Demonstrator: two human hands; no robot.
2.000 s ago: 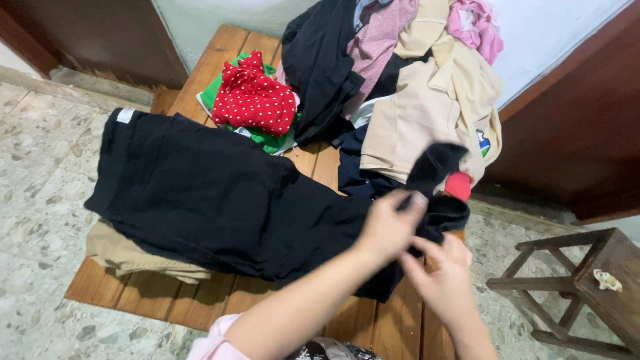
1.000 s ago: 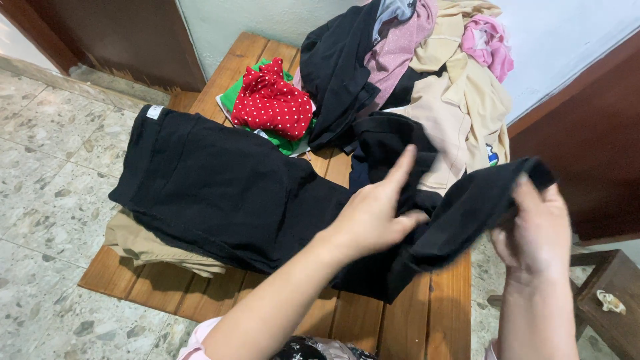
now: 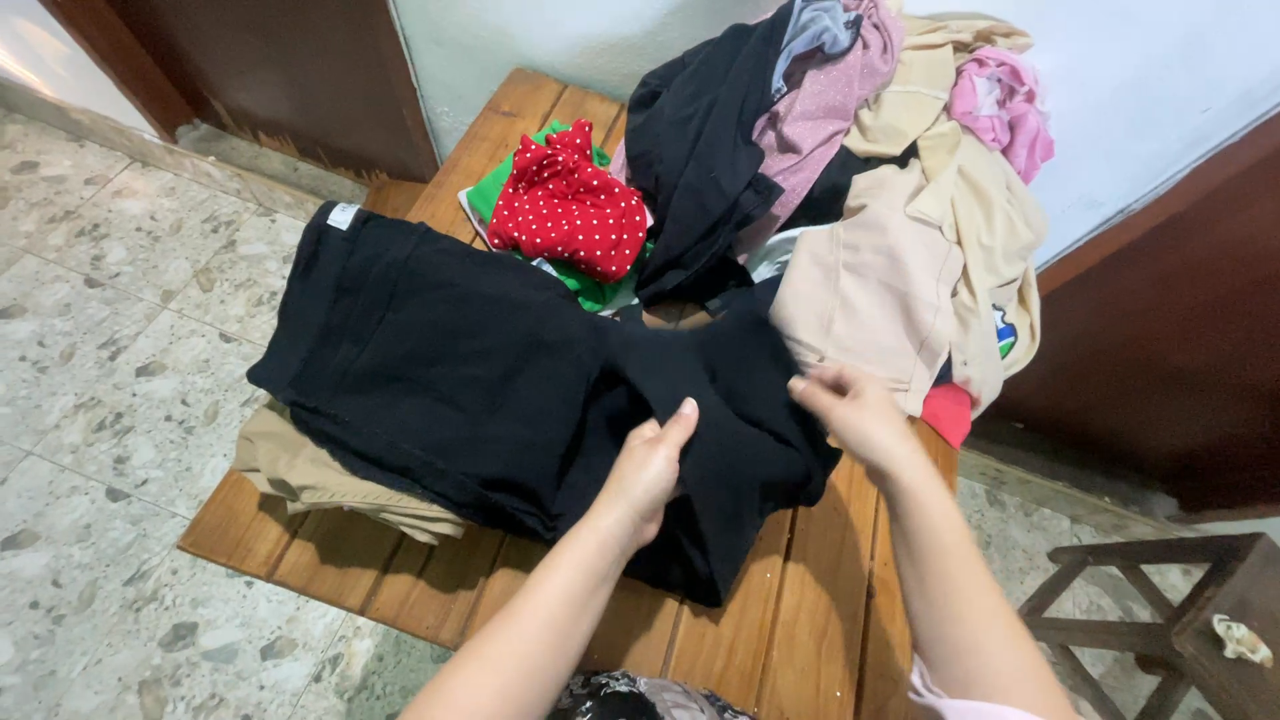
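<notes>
Black trousers (image 3: 440, 350) lie across the slatted wooden table, waistband with a white tag at the left, over a folded khaki garment (image 3: 340, 480). My left hand (image 3: 645, 470) grips the black cloth near the leg end, thumb on top. My right hand (image 3: 850, 410), slightly blurred, pinches the edge of the black cloth at the right, beside a beige garment (image 3: 870, 280). The cloth between my hands is bunched and partly folded over. Some fingers of my left hand are hidden by the fabric.
A red polka-dot cloth (image 3: 570, 210) lies on green clothing at the back. A heap of black, pink (image 3: 820, 120) and cream clothes (image 3: 990, 200) leans against the wall. A dark wooden stool (image 3: 1150, 600) stands at the lower right, a small item on it.
My right hand has moved left from beyond the table's right edge, bringing the raised black leg end back over the trousers. My left hand, pointing a finger before, now grips the cloth.
</notes>
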